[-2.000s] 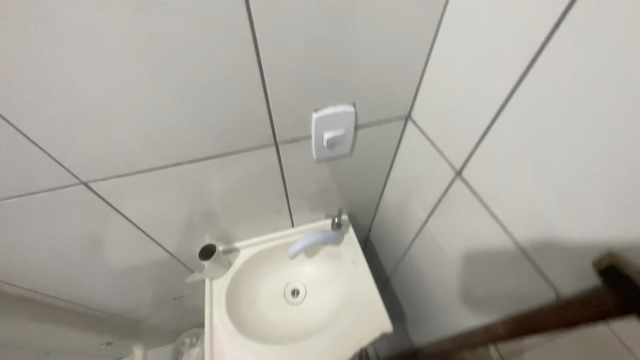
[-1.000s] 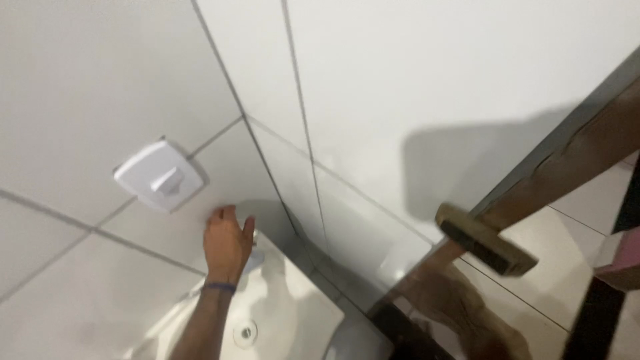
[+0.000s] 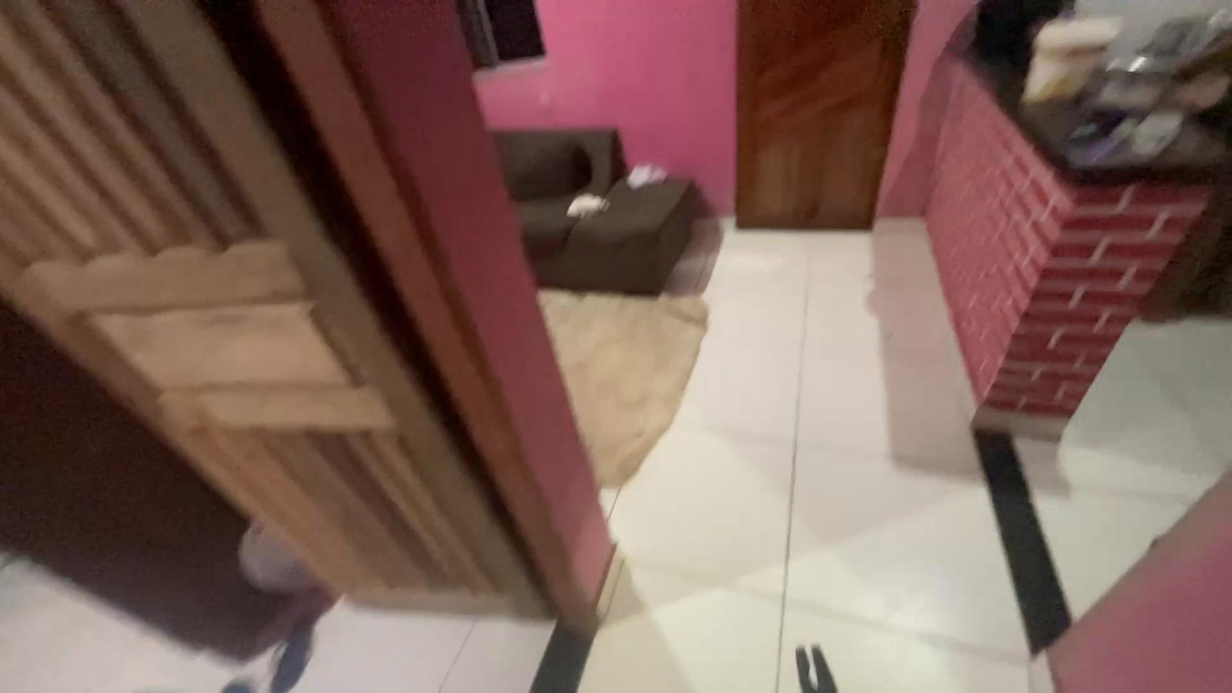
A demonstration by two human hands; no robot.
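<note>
Neither my left hand nor my right hand shows in the head view now. White floor tiles run ahead through a passage. On the left a slatted wooden door stands beside a wooden door frame. At the bottom edge, the tips of a small dark object, perhaps the straps of footwear, show on the floor. The view is somewhat blurred.
A beige rug lies before a dark sofa. Farther back is a brown wooden door. A red brick-patterned counter with a dark top holding several items stands right. A pink wall corner juts in lower right.
The view has swung from the tiled wall and white sink to a pink-walled passage. One second ago a hand with a blue wristband was by the sink's faucet; it has left the view.
</note>
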